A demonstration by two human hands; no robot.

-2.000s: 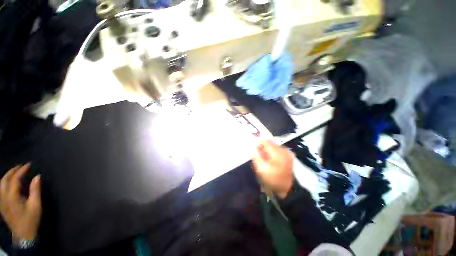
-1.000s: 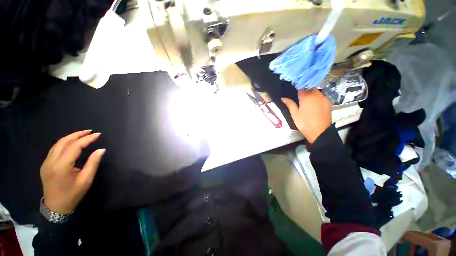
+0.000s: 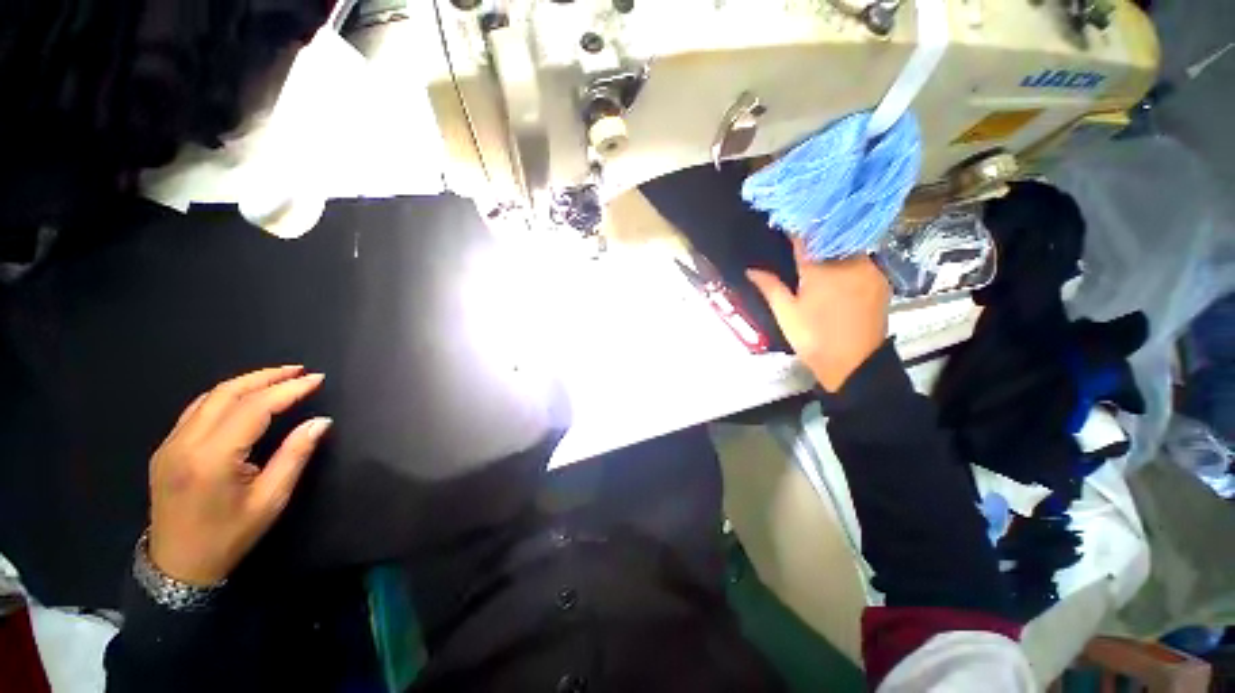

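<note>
A large flat black cloth panel lies left of the needle and spreads to the table's front edge. My left hand rests over the panel's left part, fingers apart, holding nothing. My right hand is at the narrow black pieces under the machine arm, its thumb apart from the fingers. Its fingertips are partly hidden behind the light-blue thread hank, so a grip cannot be told. Red-handled snips lie left of that hand. Lamp glare hides the cloth edge below the presser foot.
The cream sewing machine spans the top. A white lamp stands left of its head. A clear tray of small metal items is beyond my right hand. Black pieces and scraps on white cloth lie at the right.
My right hand has moved from the table's front edge to the black pieces under the arm. My left hand has moved right over the panel. The view has shifted, and the snips now show clearly.
</note>
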